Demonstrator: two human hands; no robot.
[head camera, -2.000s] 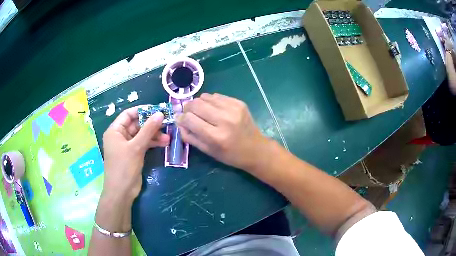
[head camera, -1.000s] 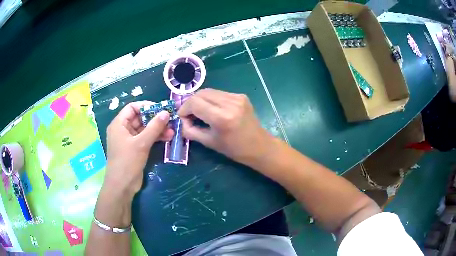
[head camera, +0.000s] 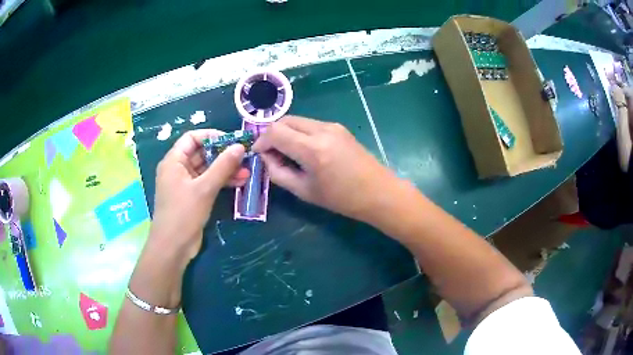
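A pale pink handheld fan body lies on the dark green bench, its round head up and its open handle toward me. A grey battery sits in the handle. My left hand holds a circuit board strip between thumb and fingers, over the left side of the handle's top. My right hand has its fingertips pinched at the strip's right end, above the handle. The fingers hide what lies between strip and handle, so I cannot tell what the right fingertips grip.
A cardboard box with spare board strips and a green board piece stands at right. At left, a printed sheet bears another fan. A conveyor belt runs beyond the pale edge strip. A person's arm shows far right.
The view has shifted slightly, so the bench things sit a little differently in the picture. Both hands stay at the strip and handle, with the strip's right end still at the right fingertips.
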